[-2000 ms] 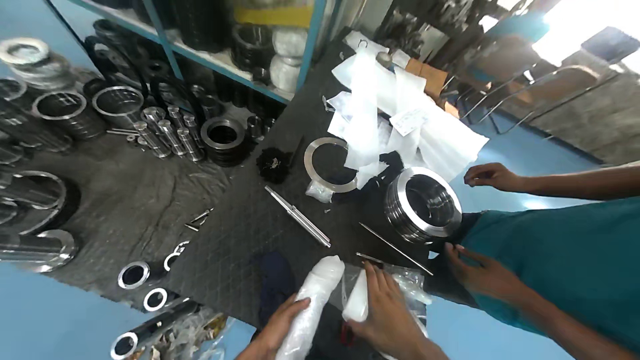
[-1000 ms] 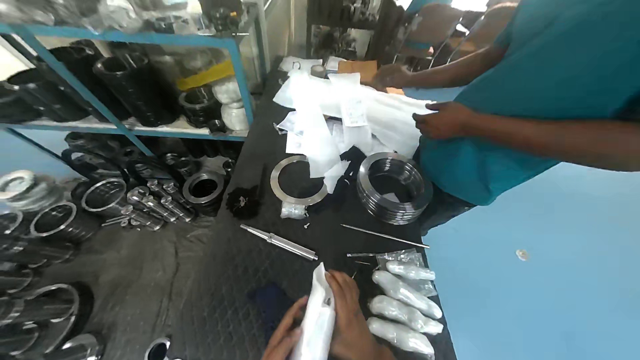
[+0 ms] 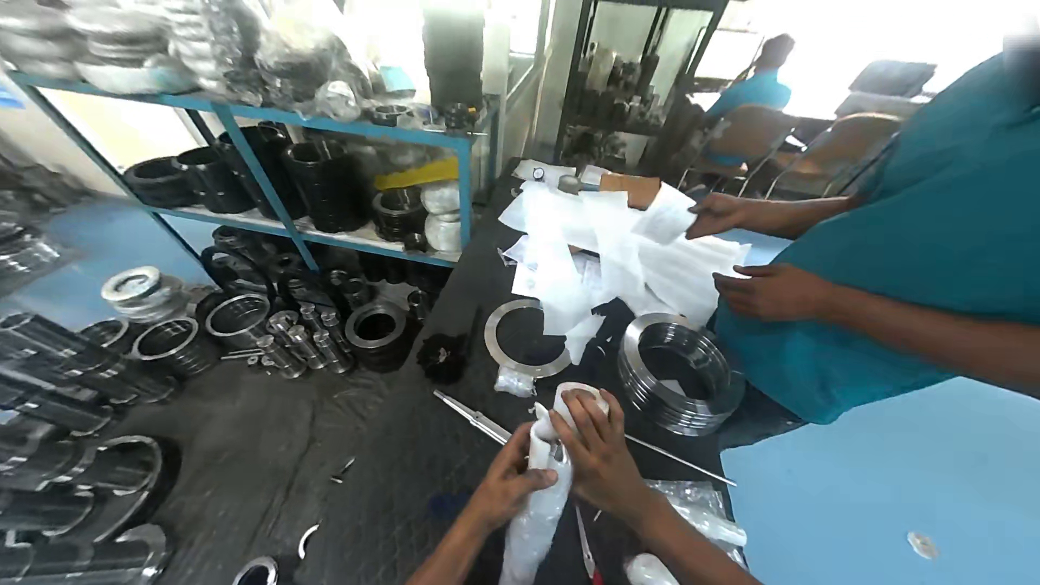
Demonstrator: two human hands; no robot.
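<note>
A long bundle in white foam wrap (image 3: 536, 520) stands slanted between my hands over the black table. My left hand (image 3: 508, 483) grips its side, the thumb across the front. My right hand (image 3: 597, 447) presses the fingers on the loose upper end of the wrap. What the wrap holds is hidden. Behind my hands lie a flat metal ring (image 3: 494, 333) and a stack of steel rings (image 3: 682, 414). A stepped metal shaft (image 3: 471, 416) is left of the bundle, and a thin metal rod (image 3: 682, 459) lies to the right.
A co-worker in a teal shirt (image 3: 918, 244) stands at right, hands at the white foam sheets (image 3: 682, 280). Wrapped pieces (image 3: 707, 520) lie near the table's right edge. Blue shelving (image 3: 341, 240) and many metal cylinders and rings (image 3: 166, 349) are at left.
My right hand has moved up onto the bundle's top end, where the wrap is now folded over. The co-worker's hands have gone from near the steel rings to the foam sheets. The view has shifted.
</note>
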